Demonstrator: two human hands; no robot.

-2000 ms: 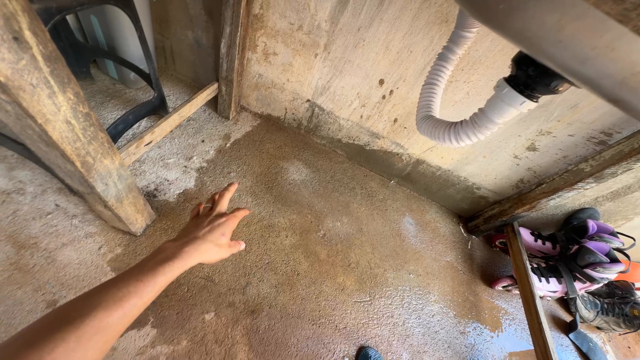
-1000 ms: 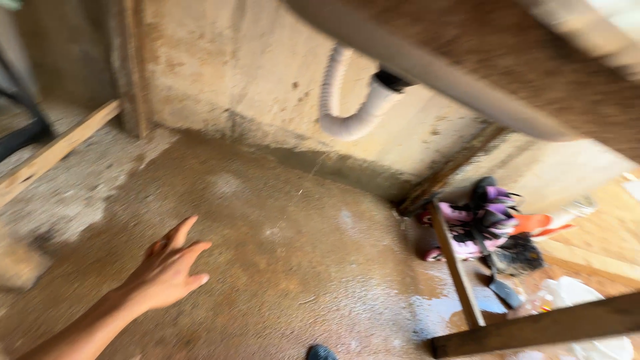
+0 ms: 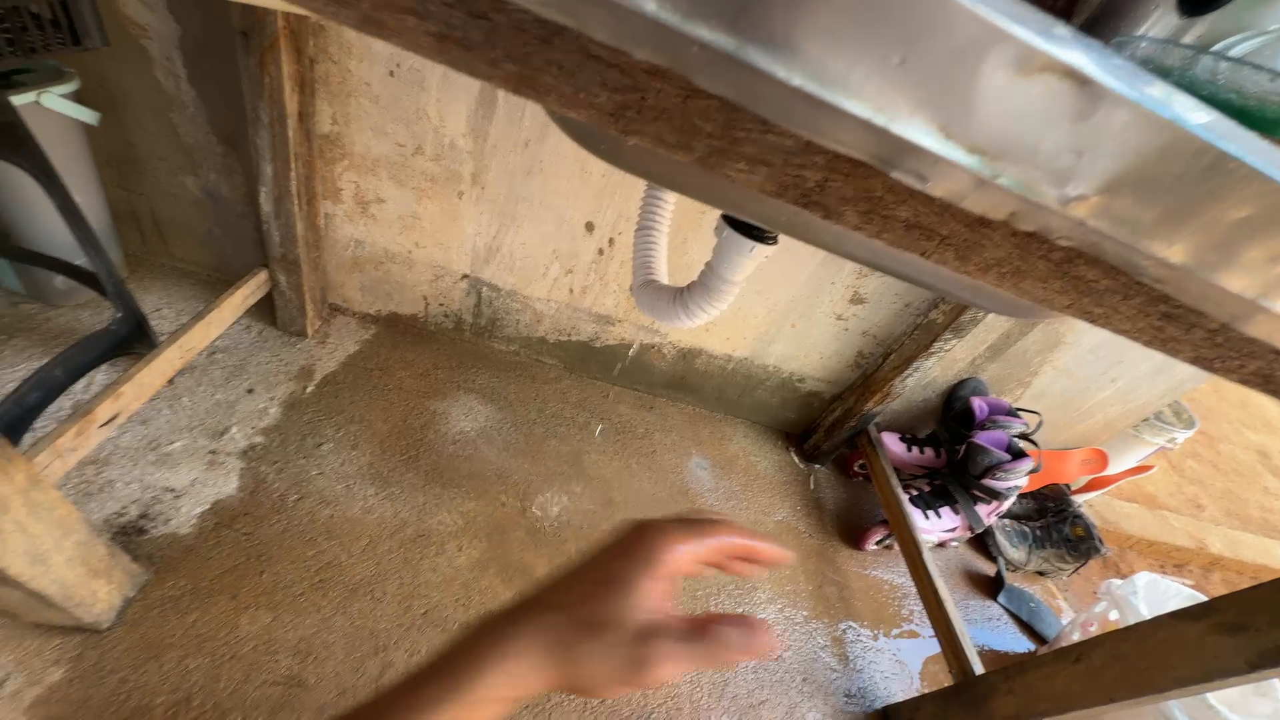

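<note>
My left hand (image 3: 665,610), slightly blurred, reaches in from the bottom over the wet concrete floor (image 3: 440,560). Its thumb is apart from its fingers and nothing is between them. My right hand is out of view. Beyond my left hand, a white corrugated drain hose (image 3: 690,295) hangs in a U-bend from the underside of a metal sink (image 3: 890,110). A few light streaks, perhaps water drops, show below the hose.
Wooden table legs and rails (image 3: 925,560) frame the floor. Pink and purple inline skates (image 3: 955,480), dark shoes (image 3: 1050,535), a dark-bladed tool (image 3: 1025,605) and a plastic bag (image 3: 1125,605) lie right. A black plastic chair (image 3: 105,290) and a white bucket (image 3: 65,180) stand left.
My left hand has moved right across the view, from over the floor at the left to the lower middle. The view has shifted, and more of the sink's metal edge now shows.
</note>
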